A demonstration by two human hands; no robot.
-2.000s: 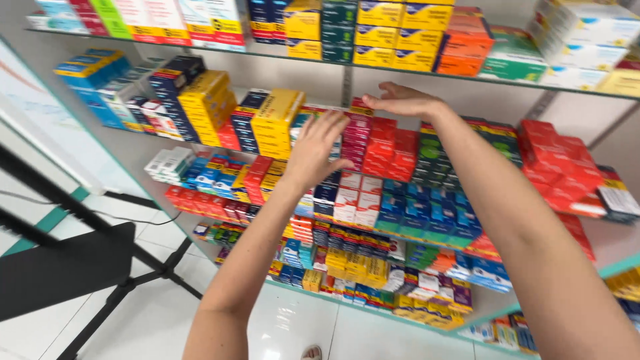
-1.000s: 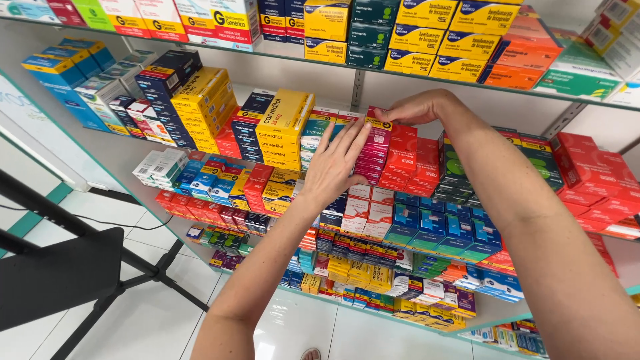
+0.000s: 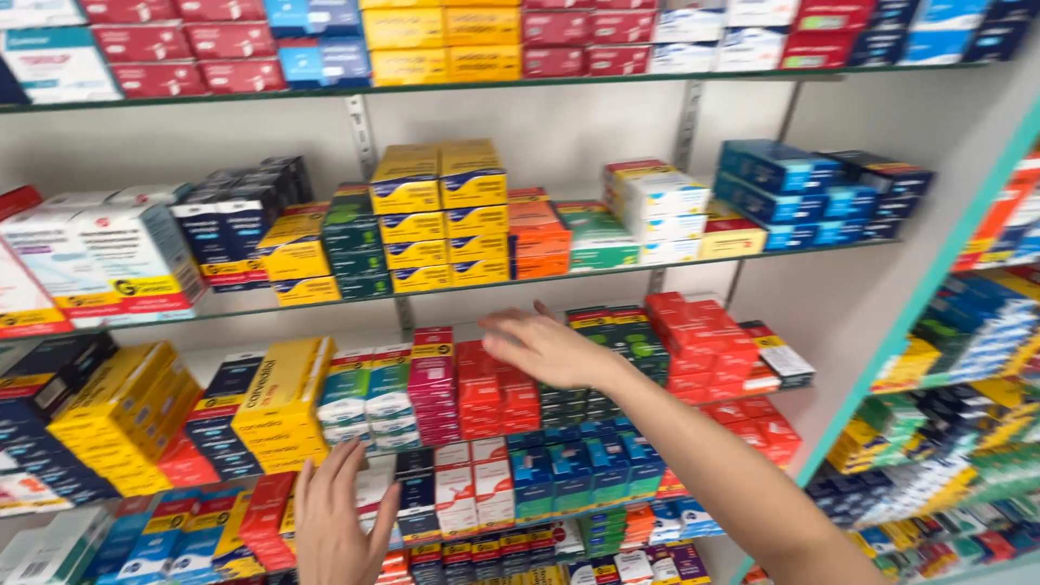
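My right hand (image 3: 543,345) is over the top of the stacked red medicine boxes (image 3: 497,390), fingers apart and pointing left, holding nothing. Just left of those stand the magenta boxes (image 3: 431,382), and beside them white-and-green boxes (image 3: 370,398). Lower and to the left, my left hand (image 3: 341,512) is spread with nothing in it, in front of the shelf edge below the yellow boxes (image 3: 284,406). Right of its thumb are dark blue boxes (image 3: 416,491) and white-and-red boxes (image 3: 474,483). Dark green boxes (image 3: 621,345) stand partly behind my right hand and wrist.
A glass shelf (image 3: 569,275) with yellow boxes (image 3: 439,219), orange boxes (image 3: 538,236) and white boxes (image 3: 656,203) runs above my hands. Another loaded shelf (image 3: 520,81) is higher up. At the right, a teal-edged upright (image 3: 918,325) parts this unit from more filled shelves.
My left hand has come away from the boxes beside the magenta stack and is now lower and left. My right hand has shifted right, over the red boxes. The view has swung up and right.
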